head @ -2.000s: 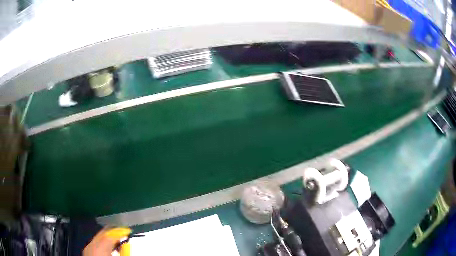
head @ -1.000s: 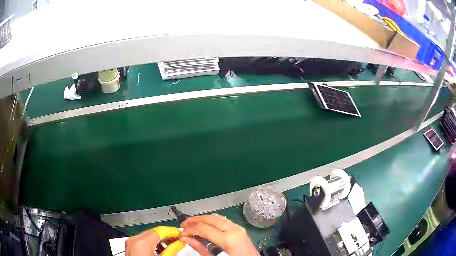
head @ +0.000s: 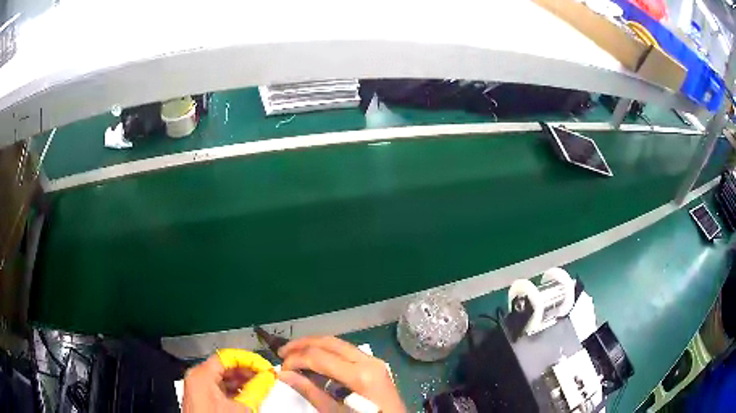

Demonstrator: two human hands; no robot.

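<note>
My left hand (head: 222,389) is at the bottom edge, partly cut off, with bright yellow finger cots (head: 257,382) on curled fingers. Whether it pinches something is hidden. My right hand (head: 343,369) is close beside it, fingers closed around a dark pen-like tool (head: 270,340). The tool's narrow dark end points up and left over the metal rail; a pale section shows below the fingers. White sheets (head: 286,398) lie under and between the hands.
Black units (head: 133,375) lie at left. A round speckled jar (head: 432,326) and the soldering station (head: 516,359) with a white spool (head: 542,301) stand at right. A pale rail (head: 492,284) borders the green conveyor (head: 323,226), which carries a solar panel (head: 580,152). A shelf crosses above.
My right hand came in beside my left by one second ago, holding the tool; both hands have since shifted slightly left in view. The panel on the conveyor has moved right.
</note>
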